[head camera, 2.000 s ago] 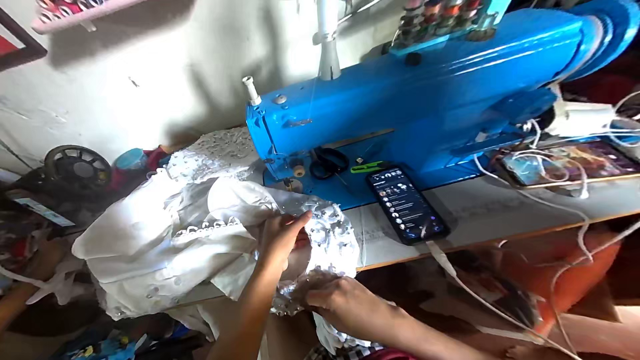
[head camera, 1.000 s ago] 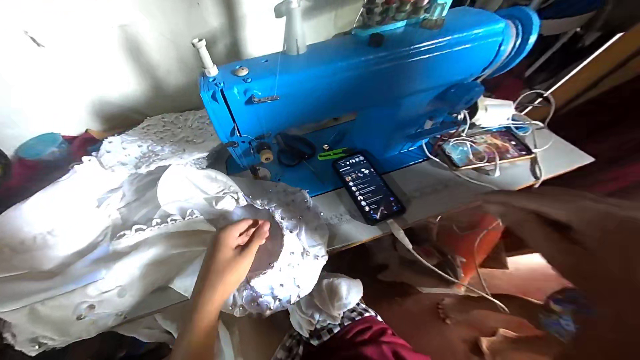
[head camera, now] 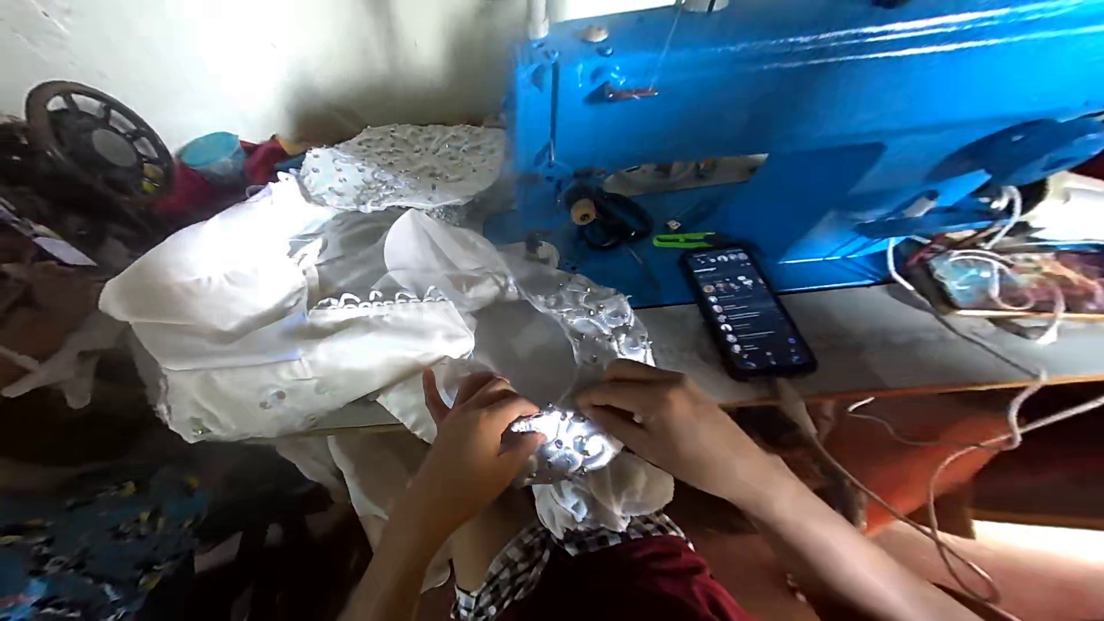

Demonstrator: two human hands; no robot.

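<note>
A white garment (head camera: 250,302) with a row of small loops and beaded parts lies along the table's front, left of a blue sewing machine (head camera: 776,78). My left hand (head camera: 483,423) grips the beaded white lace trim (head camera: 565,444) at the near edge of the garment's sheer opening. On the trim's right side, my right hand (head camera: 651,414) pinches the same fabric between thumb and fingers. Part of the cloth hangs over the table edge onto my lap. Beyond my hands, a beaded white piece (head camera: 414,164) rests behind the garment, and its far end reaches the machine.
A lit smartphone (head camera: 749,310) with a cable lies before the machine, near green thread snips (head camera: 683,241) and black-handled scissors (head camera: 617,220). White cords (head camera: 1026,414) hang over the table's front edge at right. A dark spoked wheel (head camera: 99,142) and a light-blue container (head camera: 213,155) stand at left.
My right hand, away at the right a second ago, is back at the beaded trim. My left hand has moved from the sheer opening down to its near edge. The view has shifted.
</note>
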